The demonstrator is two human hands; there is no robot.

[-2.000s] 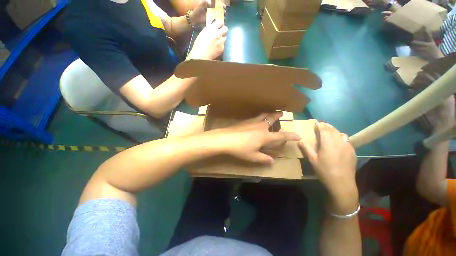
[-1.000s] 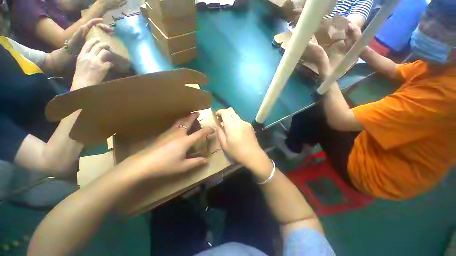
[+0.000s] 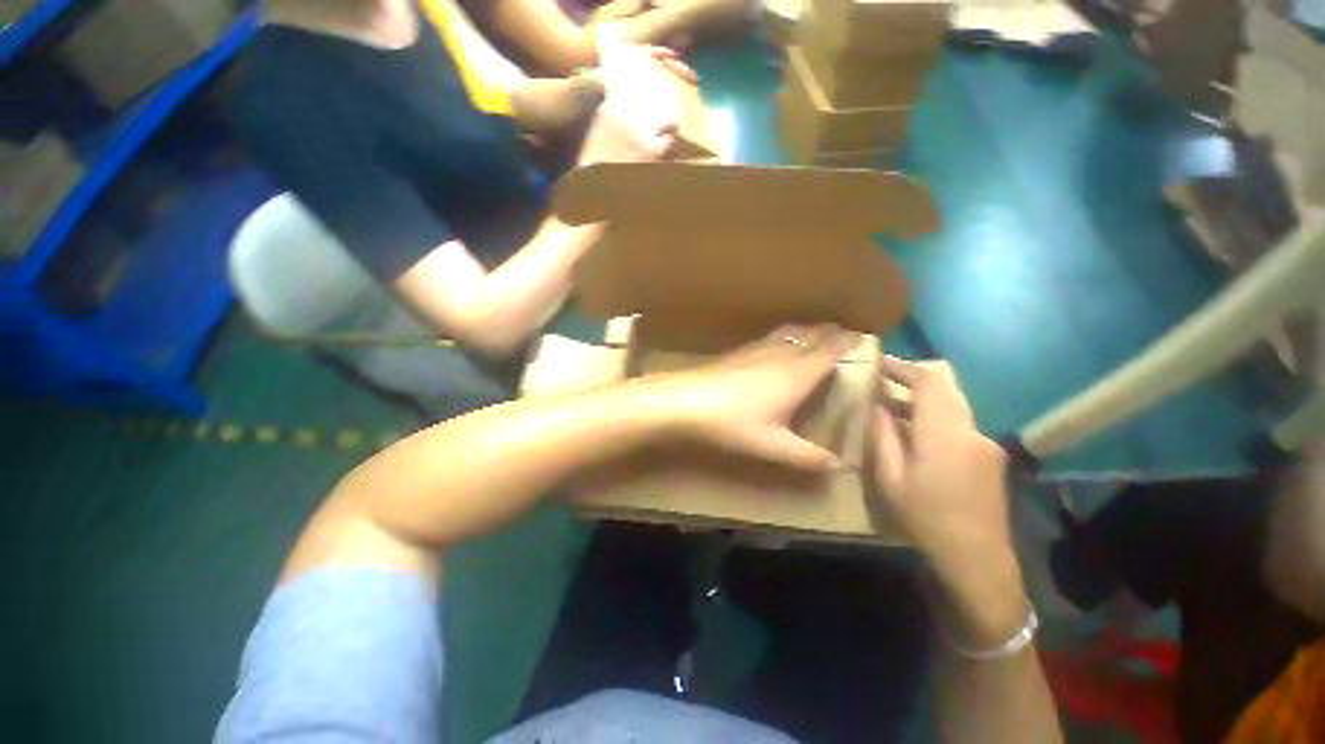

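Observation:
A brown mailer box (image 3: 741, 494) lies at the table edge in front of me on flat cardboard. Its lid panel (image 3: 741, 247) stands up at the far side, with rounded tuck flap ends. My left hand (image 3: 770, 400) reaches across the tray, thumb and fingers spread against the inside of the right side wall (image 3: 847, 414). My right hand (image 3: 937, 458) holds that wall from outside, fingers curled over its top. The left side flap (image 3: 574, 366) lies folded outward. The hands hide most of the tray floor.
Closed boxes (image 3: 857, 80) are piled on the green table (image 3: 1017, 189) at the far side. A pale post (image 3: 1177, 349) is at the right. A person in dark clothes (image 3: 392, 146) sits at the left beside blue shelving (image 3: 102, 291). An orange sleeve shows at lower right.
The view swung right, then back left. The right side wall, lying flatter two seconds ago, now stands up between my hands.

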